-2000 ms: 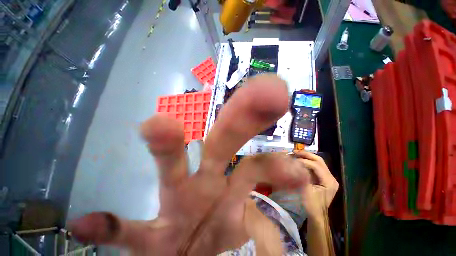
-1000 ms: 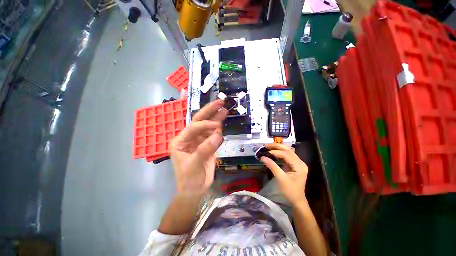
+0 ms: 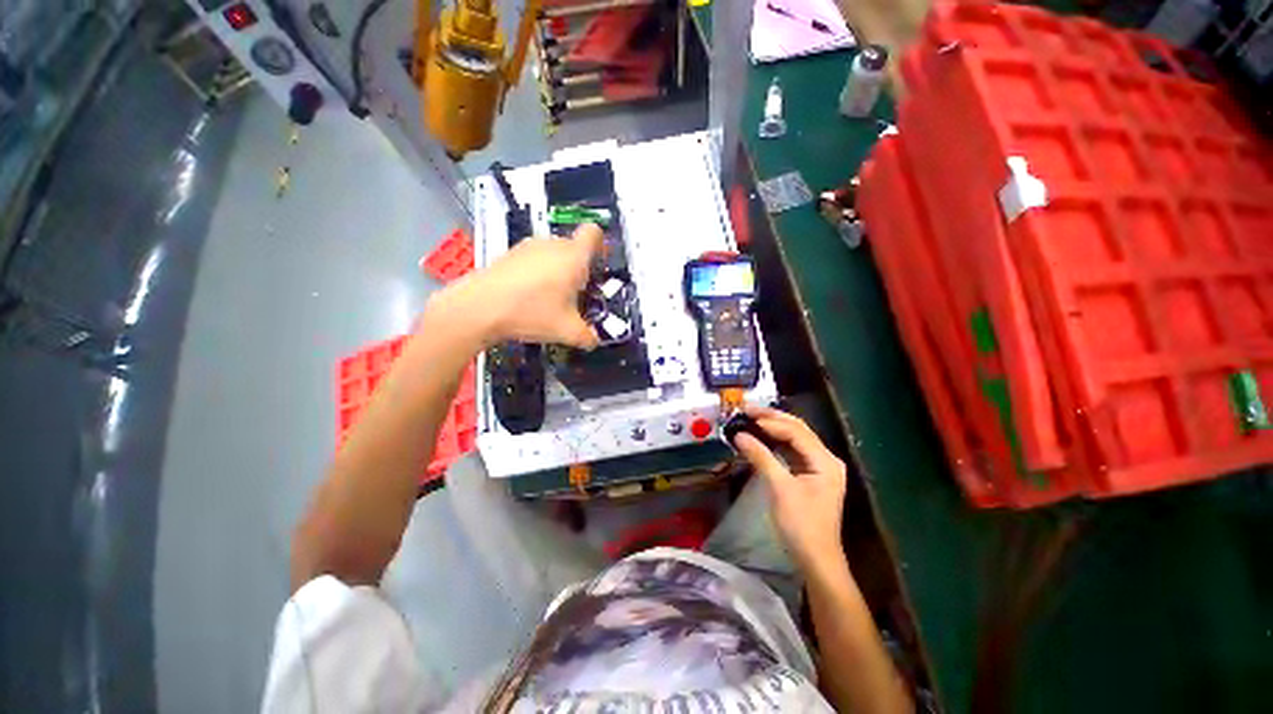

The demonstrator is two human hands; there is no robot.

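The fixture nest point(image 3: 613, 310), with white tabs on a black block, is on the white machine top. My left hand point(image 3: 514, 296) reaches over it from the left, thumb and forefinger spread at its near side; whether anything is between them is hidden. My right hand point(image 3: 807, 485) pinches a small dark device housing point(image 3: 739, 426) at the machine's front right corner. The handheld terminal point(image 3: 725, 332), its screen lit, lies just beyond that hand. A bright green part point(image 3: 574, 215) lies on the black plate behind the nest.
Stacked red trays point(image 3: 1103, 265) stand on the green bench point(image 3: 824, 300) at right. A flatter red tray point(image 3: 366, 380) is low at left, partly behind my left arm. A yellow-orange cylinder point(image 3: 465, 84) is behind the machine. Red and dark controls point(image 3: 701, 427) line its front edge. A bottle point(image 3: 864, 81) stands on the bench.
My left hand came down from close to the camera and now lies over the nest. My right hand stays at the front right corner with the dark housing. The view has shifted right.
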